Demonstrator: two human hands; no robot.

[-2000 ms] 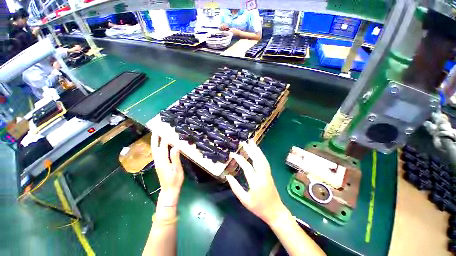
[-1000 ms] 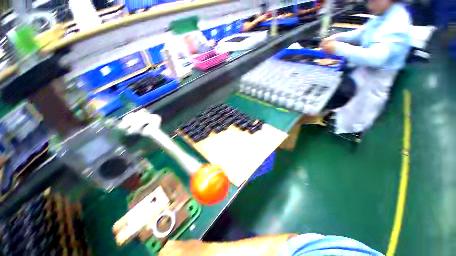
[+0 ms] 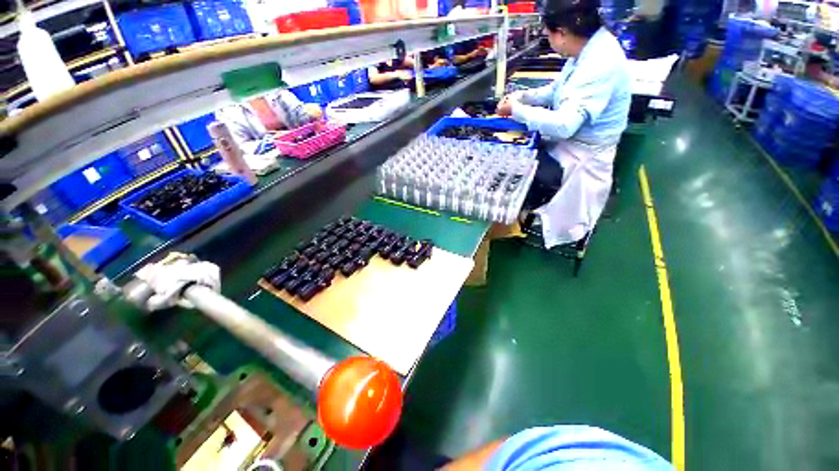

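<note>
The press lever (image 3: 262, 333) runs from the press toward the wearer and ends in a red-orange ball knob (image 3: 360, 402) at the lower middle. The press faceplate (image 3: 85, 366) with its round black disc is at the lower left. Below it the fixture (image 3: 224, 445) and part of a white ring are cut off by the lower edge. Black plastic parts (image 3: 333, 255) stand in rows on the far half of a cardboard sheet (image 3: 391, 308). Neither of my hands is visible; only a light blue sleeve and a little of a forearm show at the bottom edge.
Clear plastic trays (image 3: 457, 175) are stacked beyond the cardboard, beside a seated person (image 3: 581, 101) in light blue. Across the dark conveyor belt (image 3: 304, 179) are a blue bin (image 3: 187, 198) of black parts and a pink basket (image 3: 310, 139). A yellow line (image 3: 661, 294) marks the green floor.
The view has swung right, away from the loaded cardboard stack on the left. Both hands, earlier at that stack, are out of the picture. The right-hand cardboard now shows whole.
</note>
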